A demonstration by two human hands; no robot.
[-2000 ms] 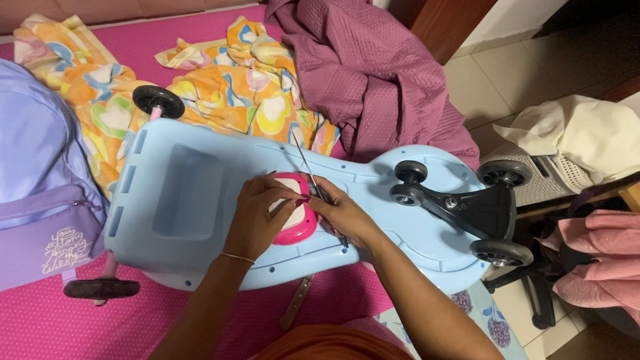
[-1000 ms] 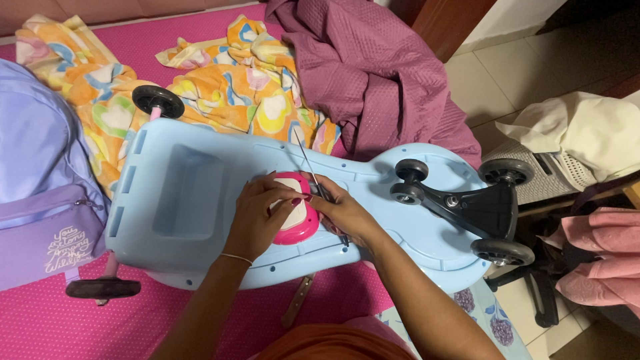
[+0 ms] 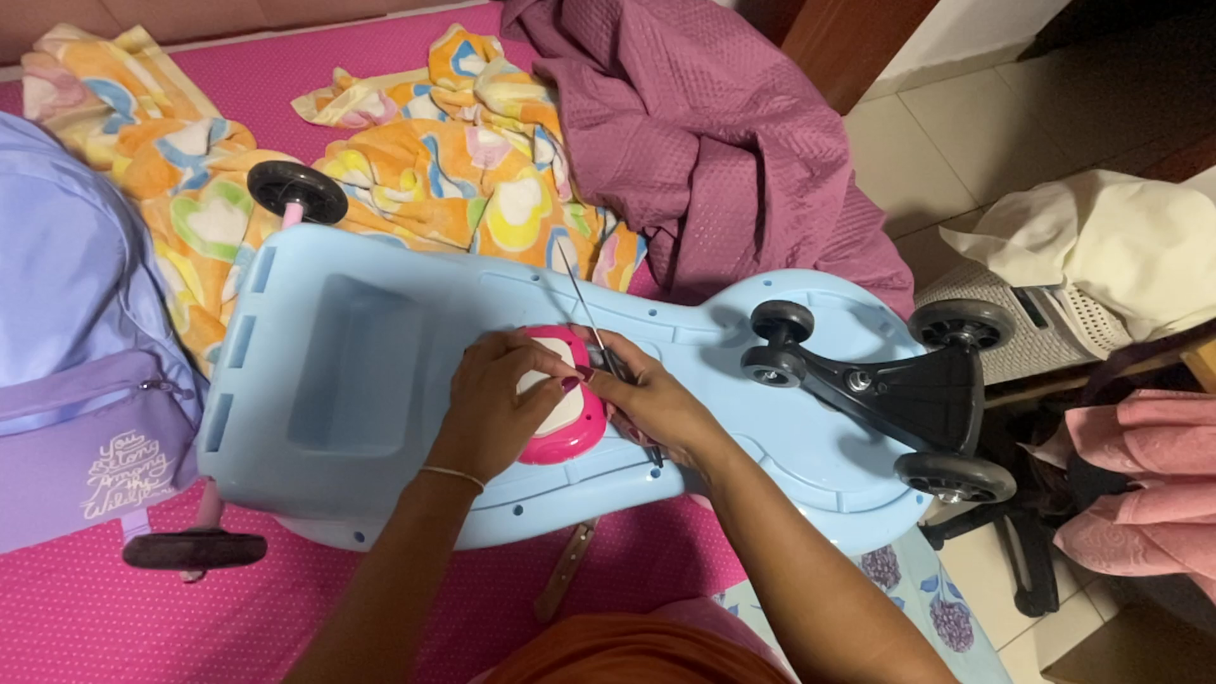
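A light blue plastic ride-on toy car body (image 3: 361,475) lies upside down on a bed. On its underside rests a pink and white plastic part (image 3: 570,439). My left hand (image 3: 503,399) bends over this part, with thumb and fingertips pinched near its right edge; whatever lies between them is too small to tell. My right hand (image 3: 655,399) meets the left fingertips there and holds a screwdriver (image 3: 581,290) with a long thin shaft, which points up and away; the fingers partly hide its dark handle. A black caster bracket with wheels (image 3: 893,394) is fitted at the body's right end.
Black wheels (image 3: 297,192) stand out at the body's left end. A knife's wooden handle (image 3: 567,570) shows below the body. A patterned orange blanket (image 3: 380,161), a purple cover (image 3: 703,133) and a lilac backpack (image 3: 85,285) surround it. A woven basket (image 3: 1016,347) stands at right.
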